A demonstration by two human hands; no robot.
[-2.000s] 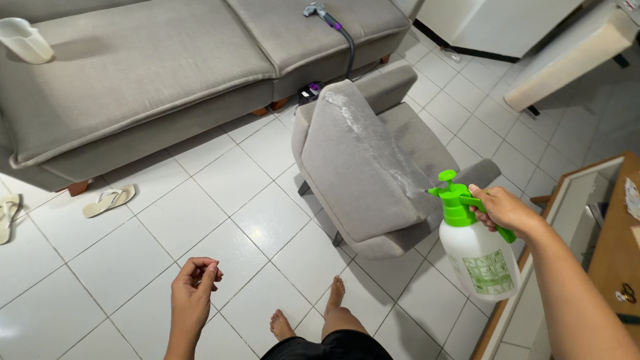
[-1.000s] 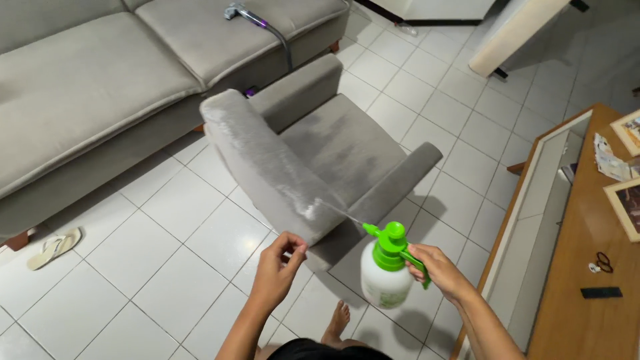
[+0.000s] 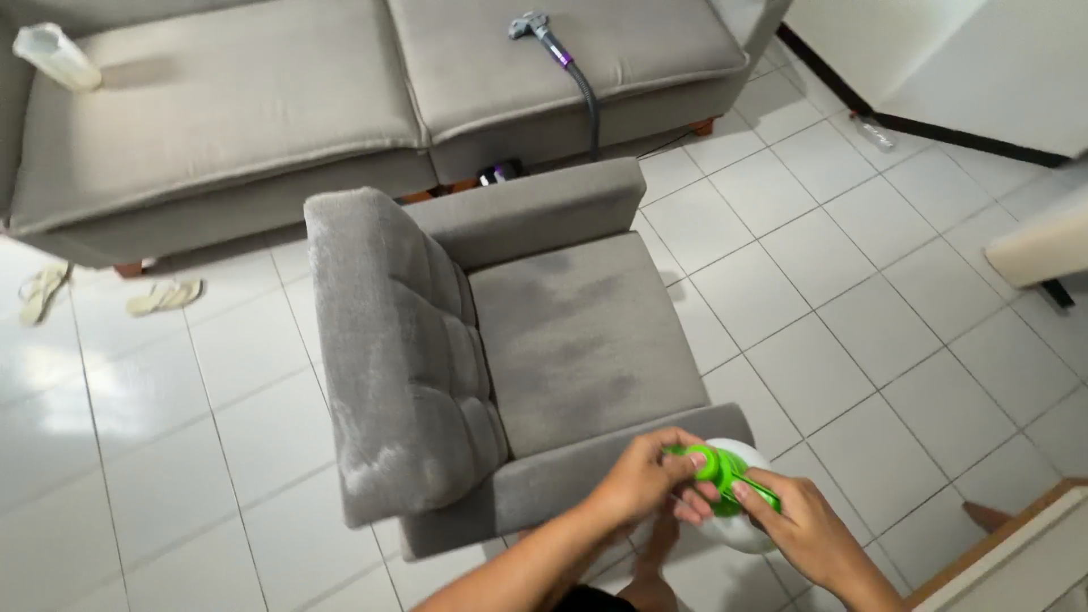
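A white pump sprayer bottle (image 3: 748,535) with a green top is held in front of the grey armchair's near arm. My right hand (image 3: 795,518) is closed around its green handle. The fingers of my left hand (image 3: 659,476) are on the green nozzle and pump top, partly hiding it. The upholstered armchair (image 3: 586,340) has dark damp-looking patches on its seat, and its backrest (image 3: 365,365) shows pale, foamy-looking marks along the top and outer edge.
Behind the armchair stands a grey sofa (image 3: 255,102) with a vacuum hose and head (image 3: 552,47) and a translucent plastic jug (image 3: 59,59). Flip-flops (image 3: 166,296) lie on the tiled floor at left. A clear plastic bottle (image 3: 875,133) lies near the far wall. A wooden-edged cabinet (image 3: 1003,535) is at lower right.
My left hand, free of the sprayer in both earlier frames, has moved onto its green top. My right hand still holds the sprayer. The view has shifted.
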